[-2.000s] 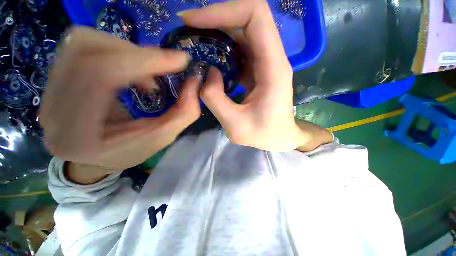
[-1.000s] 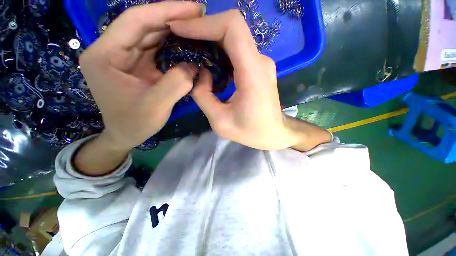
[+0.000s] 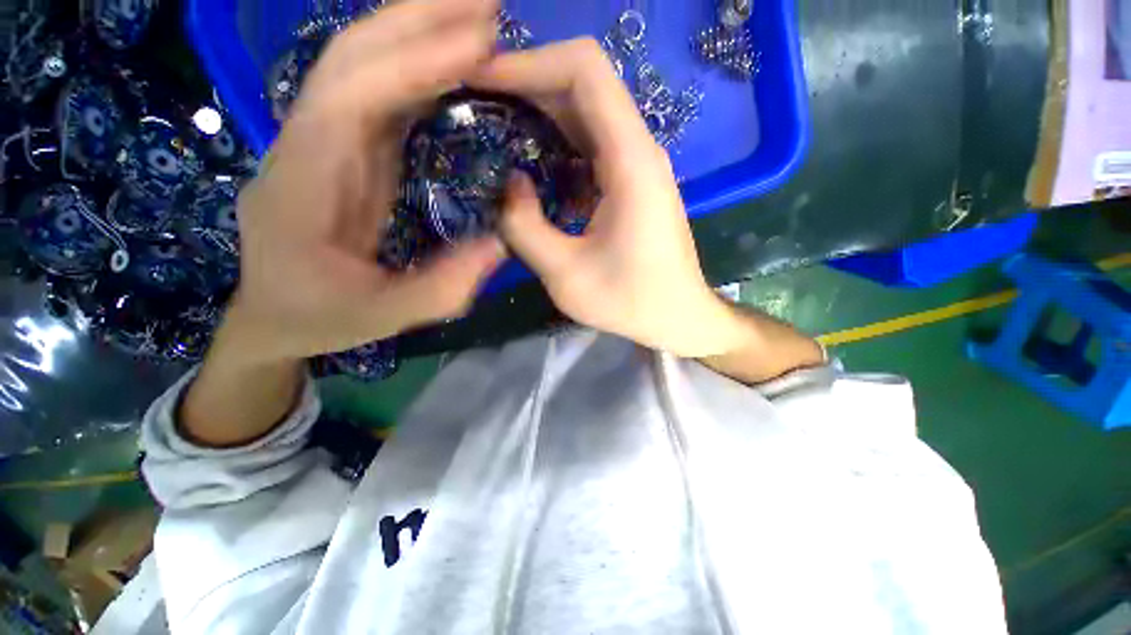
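Observation:
A dark round unit [image 3: 465, 168] with a glossy rim and speckled blue-black face is held up over the near part of the blue tray [image 3: 775, 149]. My right hand [image 3: 620, 211] grips its right side, thumb on the face and index finger curled over the far rim. My left hand [image 3: 329, 211] is blurred, curved around the unit's left side with thumb and fingers apart. Whether it touches the unit or holds a small part cannot be told. Silver coil springs [image 3: 664, 106] lie in the tray.
A pile of wired dark discs [image 3: 149, 168] lies left of the tray. Shiny dark sheeting [image 3: 868, 137] covers the bench. A pink-and-brown carton [image 3: 1091, 112] stands at the right. A blue plastic stool [image 3: 1054, 341] is on the green floor.
My left thumb has moved off the unit's face and the left hand has opened wider around it. My right hand keeps its grip. The tray's left edge has shifted slightly right.

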